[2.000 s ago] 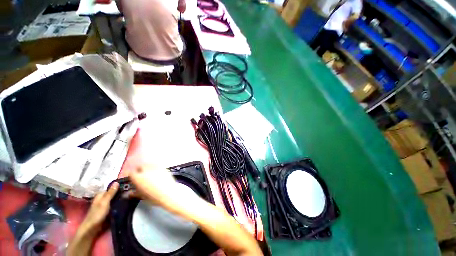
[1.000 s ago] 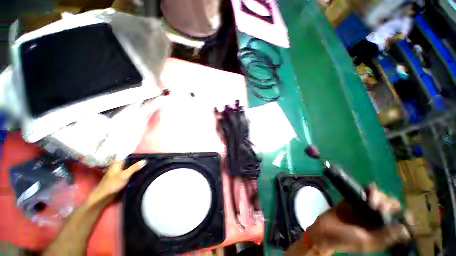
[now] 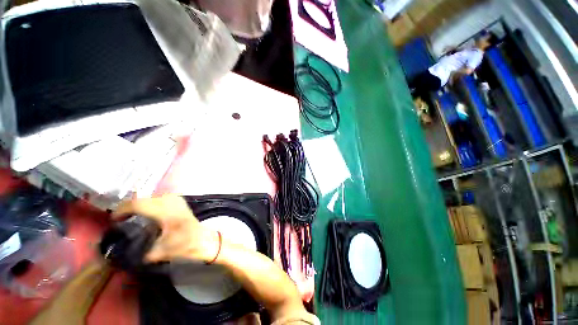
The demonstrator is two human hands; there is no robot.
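A black square housing [image 3: 265,222] with a white disc [image 3: 237,230] in its round rim lies on the red mat at the bottom centre. My right hand [image 3: 168,228] is shut around a black electric screwdriver [image 3: 130,242], held over the housing's left side. Its tip is hidden. My left forearm [image 3: 76,295] reaches up from the bottom left; the left hand is mostly hidden behind the screwdriver and right hand. A hank of black cables [image 3: 289,181] lies right of the housing.
Stacked housings with a white disc [image 3: 366,260] and coiled cable [image 3: 319,95] lie on the green bench [image 3: 405,209]. A white sheet [image 3: 326,166] lies beside the cables. A foam-wrapped black panel [image 3: 89,63] is upper left, a clear parts bag [image 3: 35,254] lower left. A person [image 3: 457,66] is far right.
My right hand has brought the screwdriver from over the green bench leftward to the housing's left side. My left hand, earlier visible on the housing's upper left corner, is now mostly hidden.
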